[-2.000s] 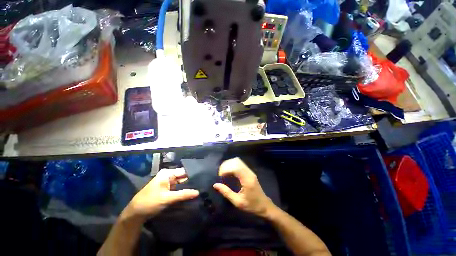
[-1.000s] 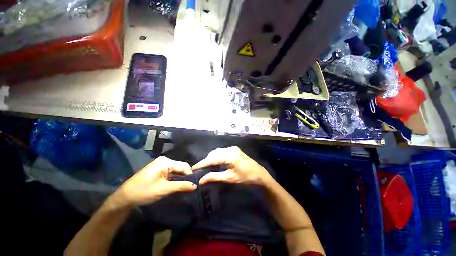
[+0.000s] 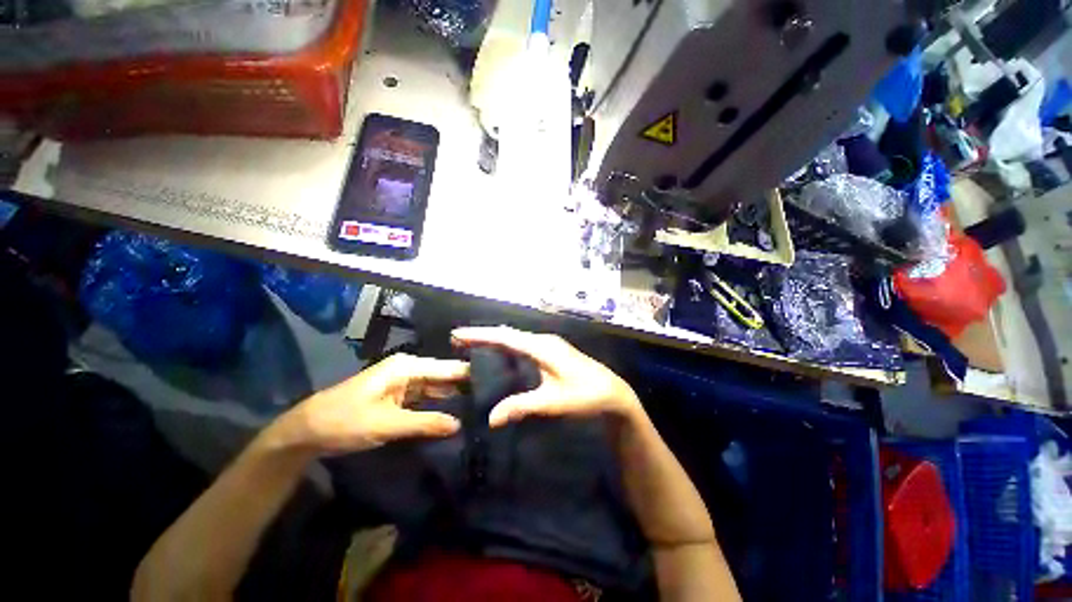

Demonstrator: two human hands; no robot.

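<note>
A dark grey garment piece lies over the lap, below the table edge. My left hand holds its upper part from the left, thumb and fingers at the fabric. My right hand holds it from the right, with a fold of cloth raised between the hands. A row of small dark spots, possibly buttons, runs down the cloth below the fingers. The button-sewing machine head, with a yellow warning triangle, stands above the table beyond the hands.
A smartphone lies left of the machine. An orange-red basket is at the upper left. A button tray, yellow snips and crumpled clear plastic are right of the machine. Blue crates and a red container stand at the lower right.
The view has shifted, so the machine appears further right and tilted. My hands came together on the cloth, then moved slightly apart with a fold raised between them.
</note>
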